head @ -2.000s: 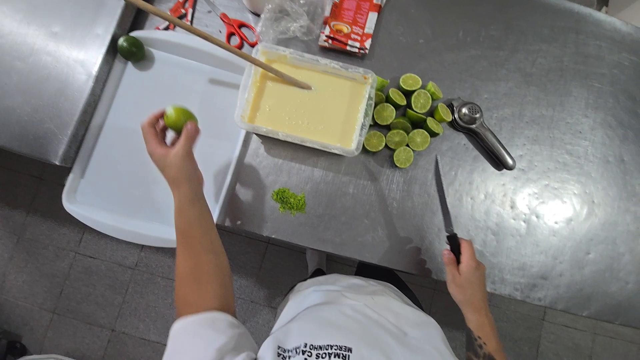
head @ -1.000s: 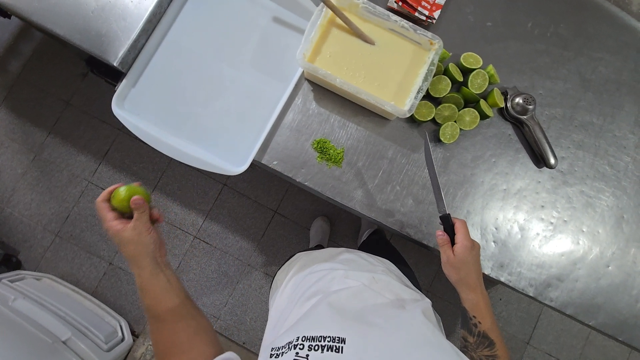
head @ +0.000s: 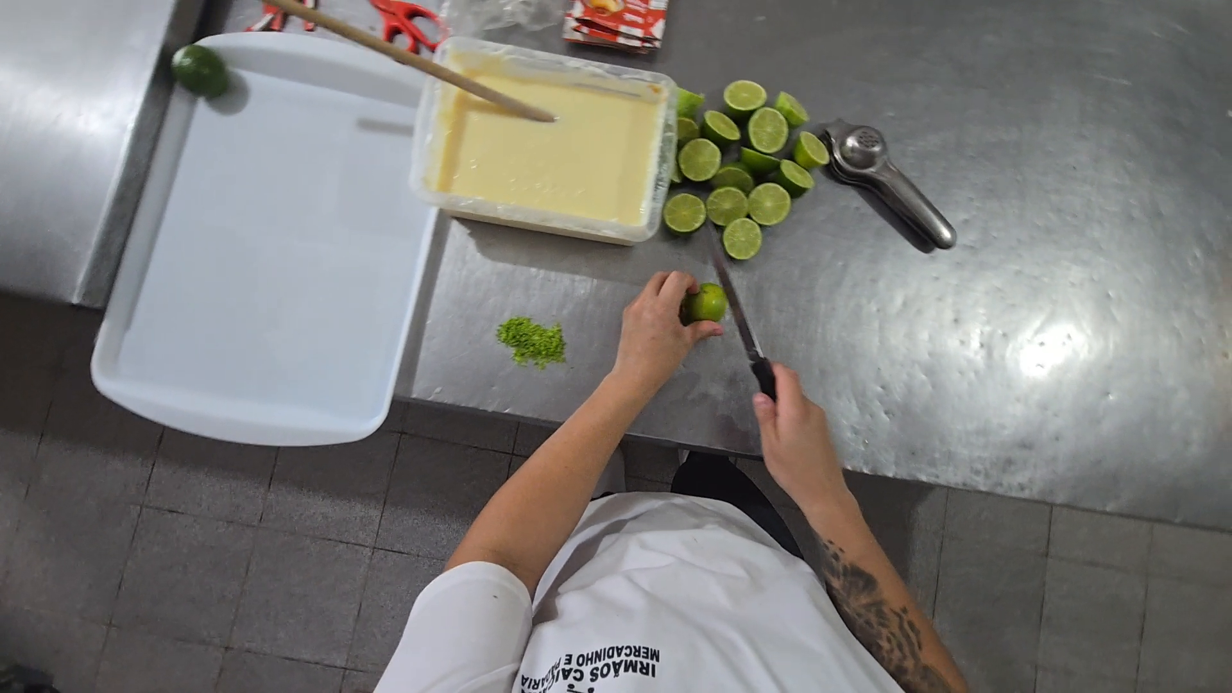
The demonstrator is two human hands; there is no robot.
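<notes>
My left hand (head: 659, 332) grips a lime (head: 706, 302) close above the steel counter near its front edge. Just right of it, my right hand (head: 799, 428) holds a knife (head: 736, 294) by its black handle, blade pointing away from me beside the lime. Several cut lime halves (head: 768, 130) lie in a group beyond the blade's tip. Left of them stands a clear plastic tub of pale yellow cream (head: 549, 154), with a wooden stick (head: 414, 60) leaning in it. A small heap of green lime zest (head: 532, 342) lies left of my left hand.
A white plastic tray (head: 269, 260) lies at the left, a whole dark green lime (head: 200, 70) at its far corner. A metal citrus squeezer (head: 890, 183) rests right of the halves. Red-handled scissors (head: 406, 21), a plastic bag (head: 505, 12) and red packets (head: 616, 21) lie at the back.
My left hand has come from over the floor at the left to the counter, bringing the lime beside the knife. The view has shifted. The knife remains in my right hand.
</notes>
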